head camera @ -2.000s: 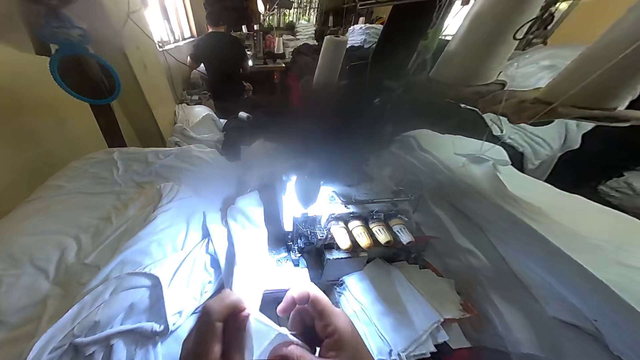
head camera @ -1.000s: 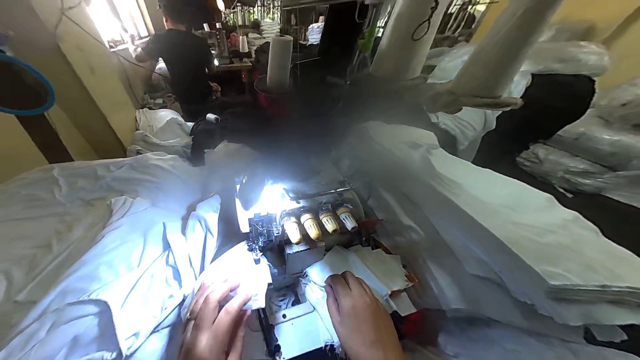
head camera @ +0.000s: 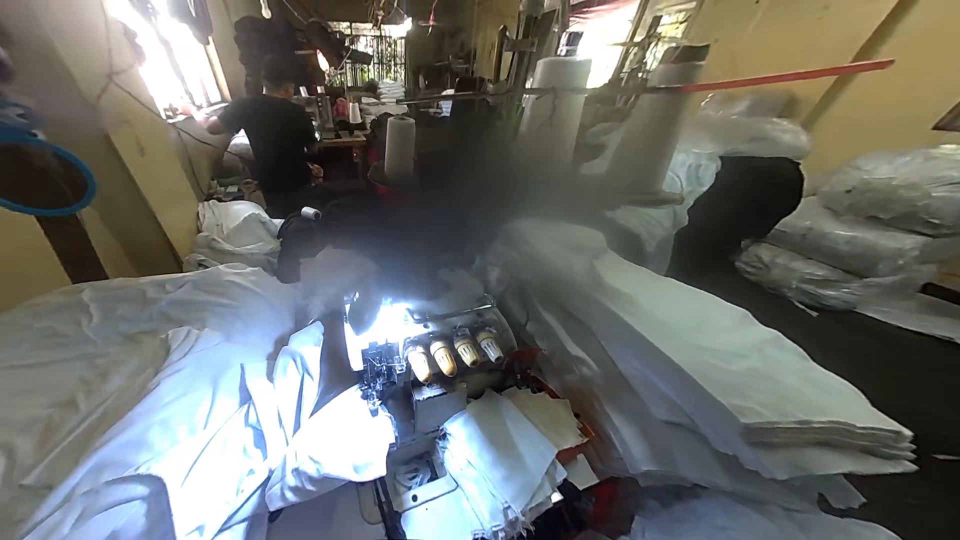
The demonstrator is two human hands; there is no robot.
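Observation:
Neither of my hands shows in the head view now. A lit overlock sewing machine [head camera: 442,405] stands in the centre, with a row of several tension knobs [head camera: 454,356] on its front. White fabric [head camera: 337,442] lies at its needle area and joins a large heap of white cloth [head camera: 172,397] on the left. Small cut white fabric pieces [head camera: 502,457] are piled over the front right of the machine. A dark blur hides the upper part of the machine.
A thick stack of white cut fabric [head camera: 720,352] lies at the right. Large thread cones [head camera: 555,112] stand behind the machine. Clear plastic bags [head camera: 862,217] are piled at far right. A person in black [head camera: 270,142] stands at the back left near a window.
Both hands, which were on the fabric in front of the machine, have left the view. The white fabric near the needle now lies with no hand on it.

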